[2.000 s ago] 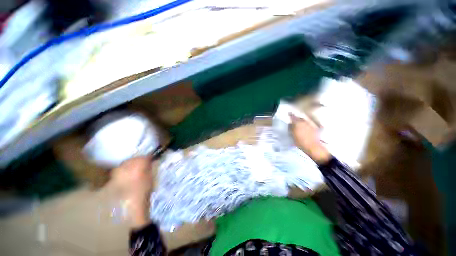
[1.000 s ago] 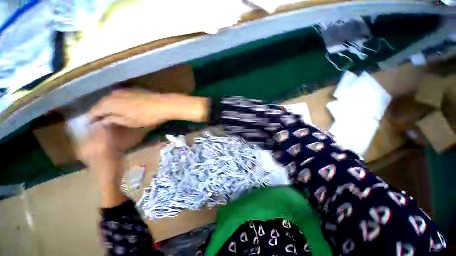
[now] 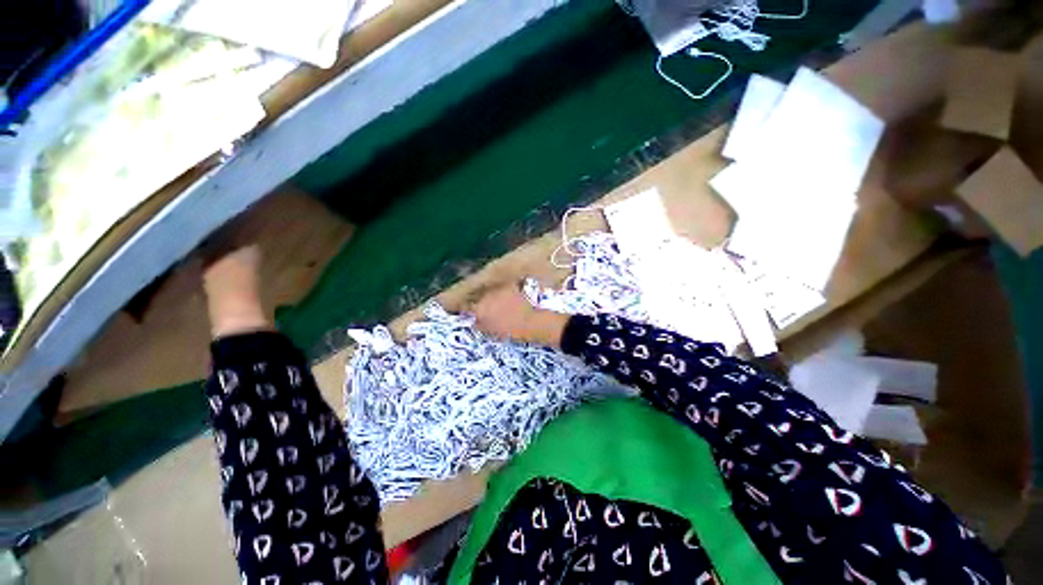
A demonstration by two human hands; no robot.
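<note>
A large heap of white cables (image 3: 440, 400) lies on the cardboard-covered ledge before me. My right hand (image 3: 503, 311) is at the heap's upper edge; its fingertips are blurred and I cannot tell if it grips a cable. My left hand (image 3: 235, 280) is at a brown open carton (image 3: 292, 246) on the green belt; its fingers are hard to make out against the carton. White sheets (image 3: 801, 171) are stacked right of the heap. Smaller white cards (image 3: 686, 280) and more cable lie between heap and sheets.
The green belt (image 3: 492, 149) runs behind the ledge, with looped white cord and a grey piece (image 3: 675, 23) on it. A grey-edged shelf (image 3: 343, 109) overhangs at upper left, with a blue hose (image 3: 74, 57). A large open carton (image 3: 972, 377) with white pieces stands at right.
My right hand has moved back from the carton at left to the cable heap. My left hand remains at the carton. The white item seen at my hands there no longer shows.
</note>
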